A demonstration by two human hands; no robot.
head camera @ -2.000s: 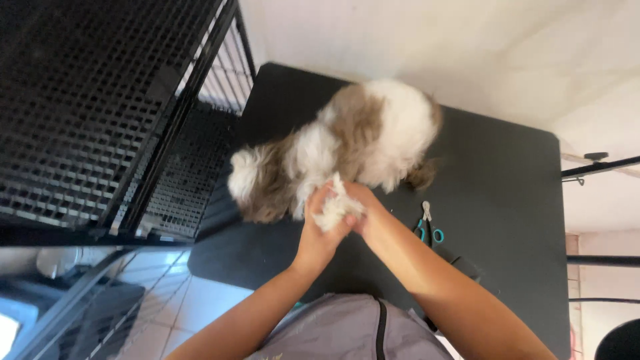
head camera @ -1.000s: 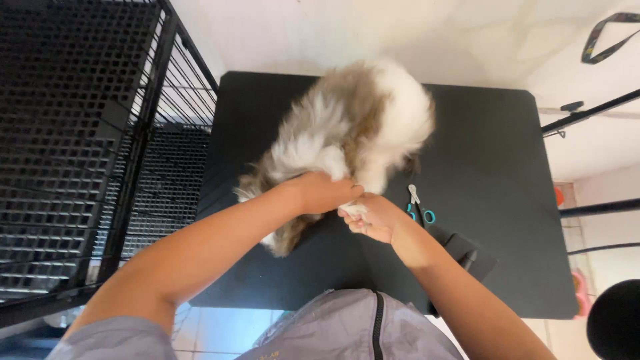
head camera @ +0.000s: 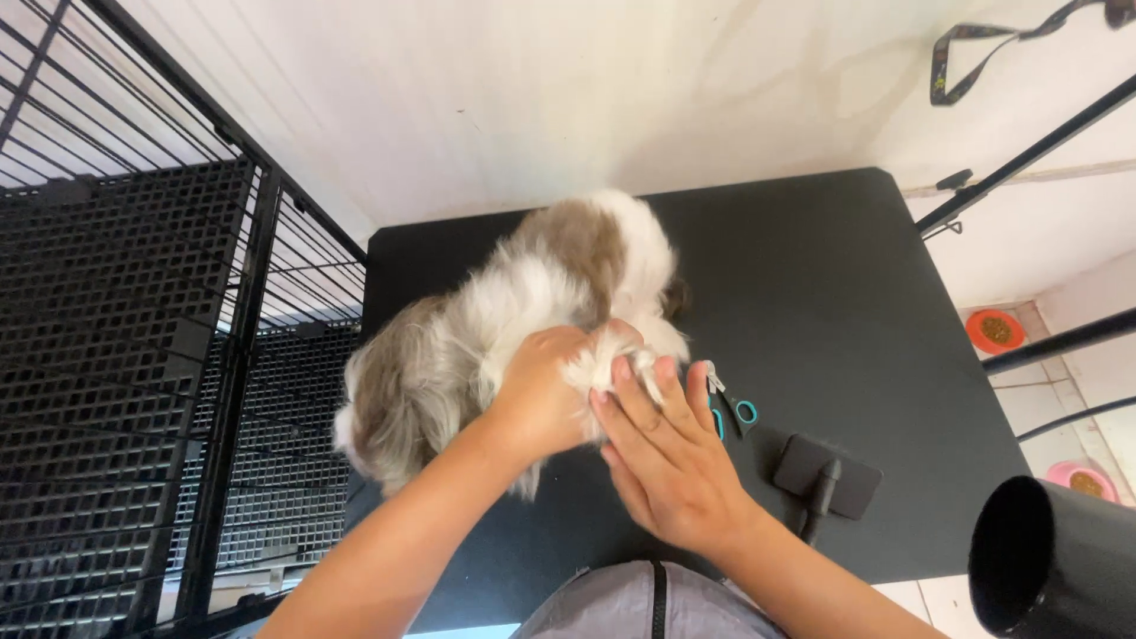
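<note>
A long-haired white and brown dog (head camera: pixel 524 297) is on a black grooming table (head camera: pixel 790 266), its head toward the left. My left hand (head camera: pixel 555 382) is closed around one of its furry legs, near the white paw (head camera: pixel 603 359). Flat and with fingers extended, my right hand (head camera: pixel 670 453) rests against the fur of that paw. Just beyond my right fingertips lie scissors with teal handle rings (head camera: pixel 746 412), partly hidden by the hand. A black slicker brush (head camera: pixel 830 479) lies to the right of my right hand.
Black wire cages (head camera: pixel 257 355) stand along the left. A black cylindrical nozzle (head camera: pixel 1021 555) is at the lower right. Black metal bars (head camera: pixel 1038 151) cross the right side, and a strap (head camera: pixel 967 67) hangs above. Bowls of kibble, one orange (head camera: pixel 995 331), sit on the floor.
Two seconds ago both hands were together at the white fur; now my right hand is spread flat against the paw. Its fingers were curled at the paw one second ago. The view has shifted.
</note>
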